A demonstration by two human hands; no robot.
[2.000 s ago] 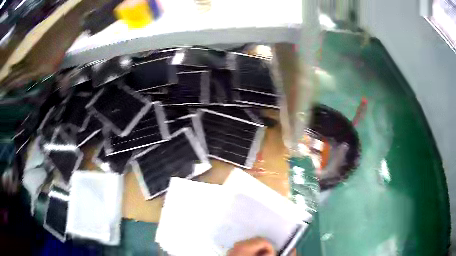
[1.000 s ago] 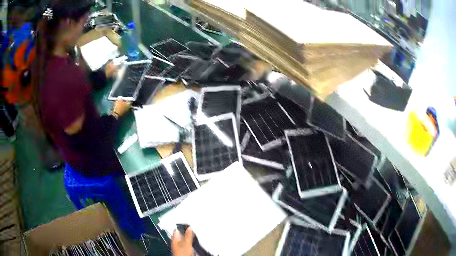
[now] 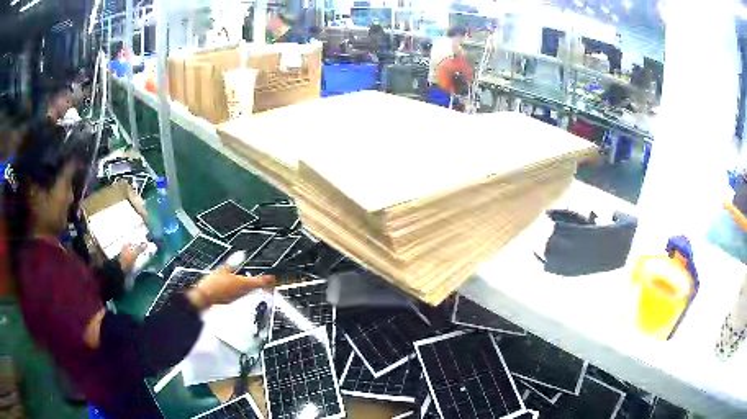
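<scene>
Neither of my hands is in the picture. Black solar panels with pale borders lie heaped on the bench in front of me; one panel [image 3: 468,378] lies near the bottom centre and another panel [image 3: 301,376] left of it. White sheets [image 3: 215,348] lie left of the panels, with a dark cord on them. A thick stack of brown cardboard sheets [image 3: 409,164] rests on the white shelf [image 3: 573,307] above the panels.
A neighbouring worker in a dark red top [image 3: 61,303] reaches over the bench at the left. A black pouch [image 3: 590,242] and yellow tape [image 3: 662,293] sit on the shelf. A blue bottle [image 3: 166,206] and an open box [image 3: 115,221] stand at the back left.
The view has swung up, away from the bench front. The hand and white sheet at the bottom and the open carton have left the picture. The neighbour's arm now reaches over the panels.
</scene>
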